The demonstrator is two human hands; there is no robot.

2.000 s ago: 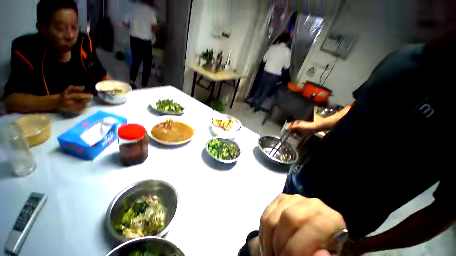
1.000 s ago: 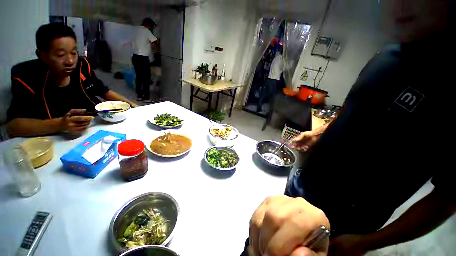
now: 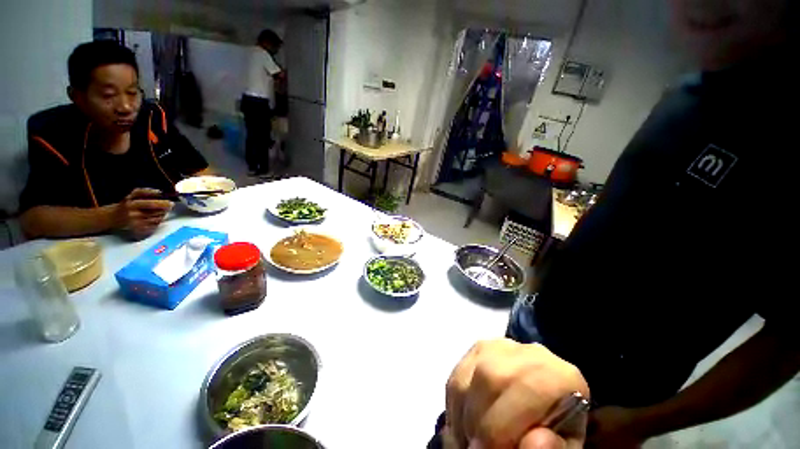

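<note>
My right hand (image 3: 513, 399) is large at the bottom edge, closed around metal chopsticks (image 3: 570, 409), of which only a short end shows. My left hand is not in view. A steel bowl (image 3: 267, 435) is cut off by the bottom edge; only its rim and dark inside show. Just beyond it, a steel side bowl (image 3: 307, 351) with pale shreds and dark greens stands on the white table (image 3: 368, 351). My right hand is to the right of both bowls.
A red-lidded jar (image 3: 241, 279), blue tissue box (image 3: 167, 267), glass, yellowish tub and remote control (image 3: 68, 408) stand left. Beyond are a brown dish (image 3: 305, 252), several food bowls and a steel bowl (image 3: 488, 270) with chopsticks. One person sits across; another stands close on the right.
The bottom bowl shows less and its greens have left view. The right person's hand has left the far steel bowl; chopsticks stay in it. My right hand keeps its grip.
</note>
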